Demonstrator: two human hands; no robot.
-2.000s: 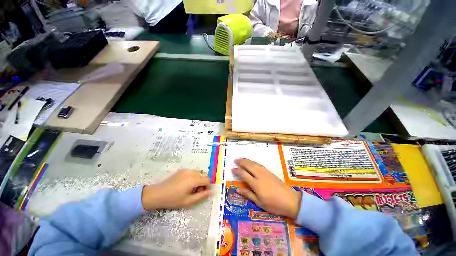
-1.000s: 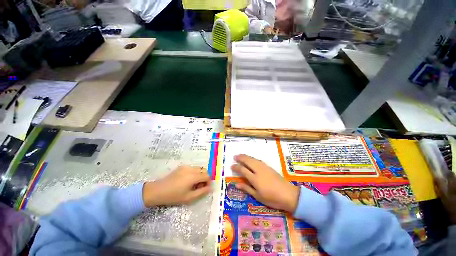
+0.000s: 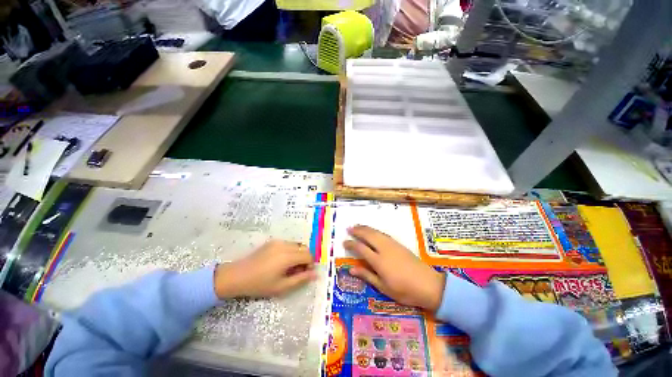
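Note:
My left hand (image 3: 269, 271) rests on the worn grey printed sheet (image 3: 214, 213), fingers curled, fingertips by the colour bars (image 3: 319, 228). No object shows in it; the inside of the fingers is hidden. My right hand (image 3: 392, 271) lies palm down on the colourful printed card sheet (image 3: 479, 274), fingers apart, with no object visible in it. The two hands are a short way apart, on either side of the seam between the sheets.
A white blister tray (image 3: 424, 158) stands on a wooden board (image 3: 413, 196) beyond the sheets. A green conveyor (image 3: 258, 121) runs behind. A wooden board at left bears a small dark unit (image 3: 98, 157). A yellow-green fan (image 3: 345, 40) and a grey post (image 3: 582, 96) stand further back.
My hands have hardly moved. The person across has shifted to the right. A pale object and another person's hand at the right edge are gone from view.

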